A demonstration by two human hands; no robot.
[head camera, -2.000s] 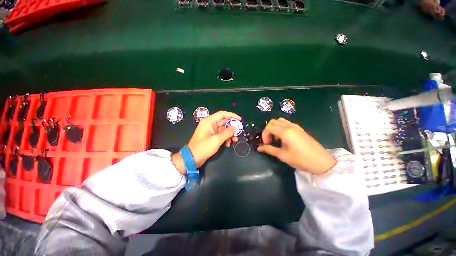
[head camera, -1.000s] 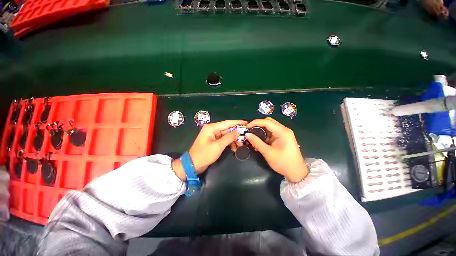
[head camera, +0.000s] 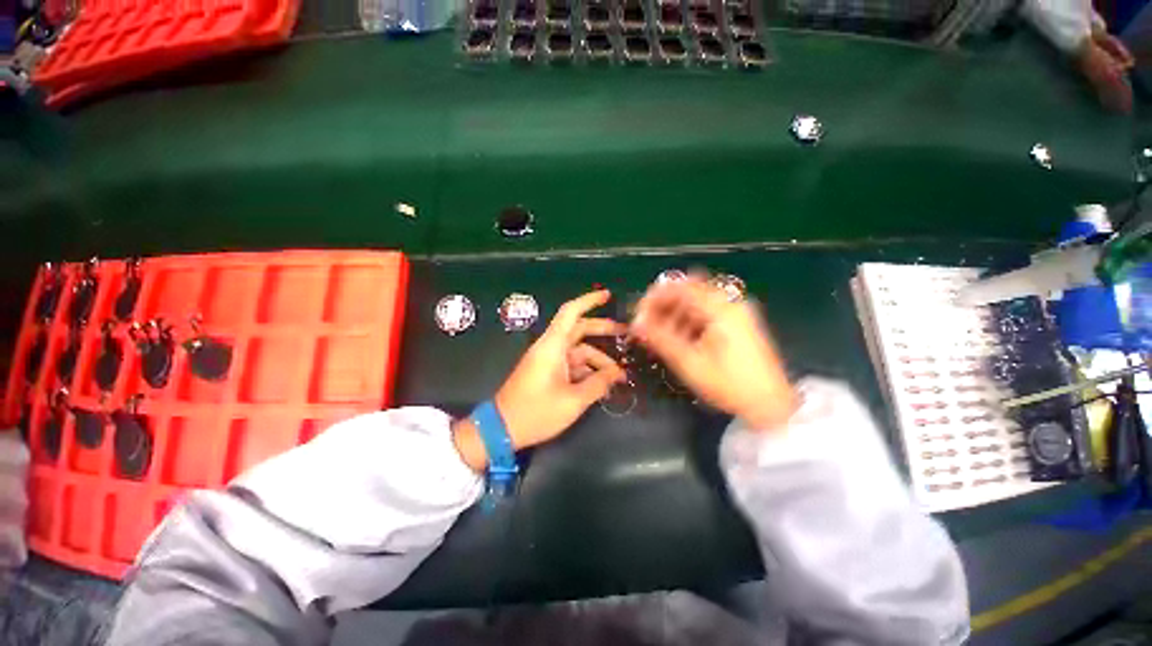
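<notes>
My left hand [head camera: 556,379], with a blue wrist strap [head camera: 495,442], is over the dark mat [head camera: 556,517]; its fingers are apart and I see nothing held. My right hand [head camera: 720,347] is raised beside it and blurred; whether it holds anything cannot be told. Small dark and shiny bits [head camera: 624,343] show between the hands, partly hidden. A thin ring outline [head camera: 619,400] lies just below the left fingertips. Two silver-white round modules [head camera: 455,313] [head camera: 518,312] lie left of the hands. Two more [head camera: 671,279] [head camera: 729,288] show behind the right hand, partly covered.
A red compartment tray [head camera: 310,427] with black discs [head camera: 211,360] is at left. A white parts sheet [head camera: 941,429] with a black round fixture [head camera: 1050,444] and a translucent tube [head camera: 1042,280] is at right. The green belt [head camera: 632,164] carries a black disc [head camera: 514,222] and modules [head camera: 806,128].
My hands have moved apart, and the right has lifted and blurred. The module seen between my fingers is no longer visible there. On the belt, the black disc and loose modules have shifted left.
</notes>
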